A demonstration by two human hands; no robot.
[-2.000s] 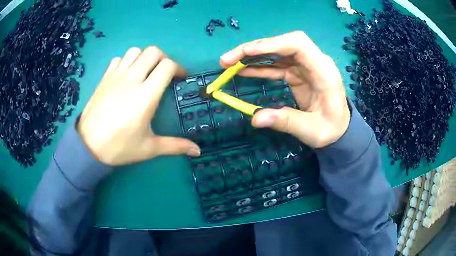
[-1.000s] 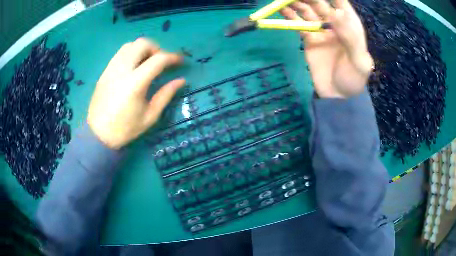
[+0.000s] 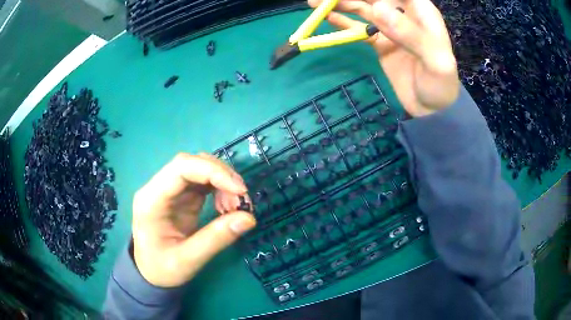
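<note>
A flat black part frame point(image 3: 323, 195) lies tilted on the green surface, with rows of small parts inside it. My left hand point(image 3: 188, 219) is above the frame's left edge and pinches a small black moulded part point(image 3: 245, 204) between thumb and finger. My right hand point(image 3: 410, 53) is beyond the frame's far right corner and holds the side cutters point(image 3: 329, 41) by their yellow handles. The handles are spread and the dark jaws point left, above the green surface. Whether the jaws are open is too small to tell.
A pile of loose black parts point(image 3: 69, 181) lies at the left and a larger pile point(image 3: 510, 81) at the right. A stack of black frames point(image 3: 206, 19) stands at the far side. Several single black pieces point(image 3: 220, 89) lie between stack and frame.
The cutters have moved from over the frame to beyond it, in my right hand. My left hand has come nearer and now pinches a small part. The view has shifted, showing the far stack.
</note>
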